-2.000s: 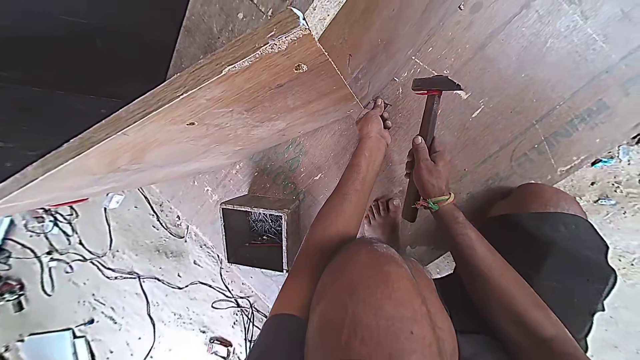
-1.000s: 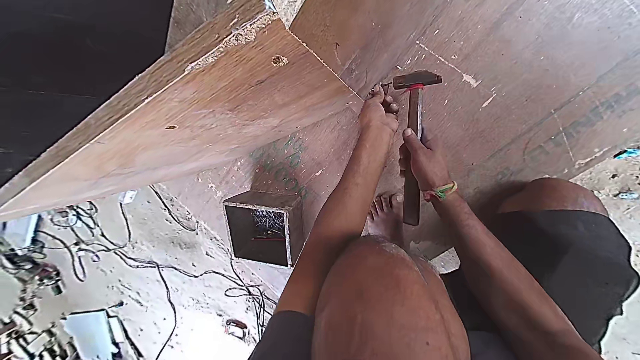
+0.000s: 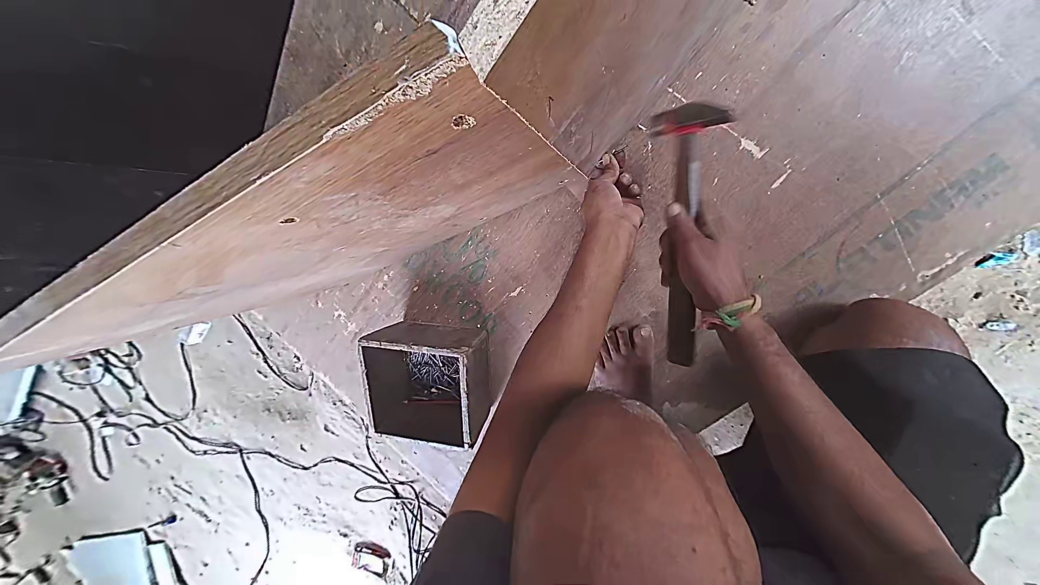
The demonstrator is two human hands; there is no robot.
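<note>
My right hand (image 3: 705, 258) grips the wooden handle of a hammer (image 3: 686, 183), whose blurred dark head with a red band is raised up and to the right of my left hand. My left hand (image 3: 615, 191) is at the corner where an upright wooden panel (image 3: 390, 175) meets the large plywood sheet (image 3: 812, 162). Its thumb and fingers are pinched together around a small dark thing, perhaps a nail, mostly hidden by the fingertips. An open wooden box (image 3: 422, 333) with many nails (image 3: 433, 372) in it stands on the plywood, left of my left forearm.
Black cables (image 3: 236, 448) lie tangled on the sandy ground at the lower left, near a pale flat object (image 3: 110, 561). A dark panel (image 3: 138, 89) fills the upper left. My bare foot (image 3: 626, 357) rests on the plywood between my forearms.
The hammer head, close beside my left fingers one second ago, is now farther to their right. My left hand stays at the panel corner.
</note>
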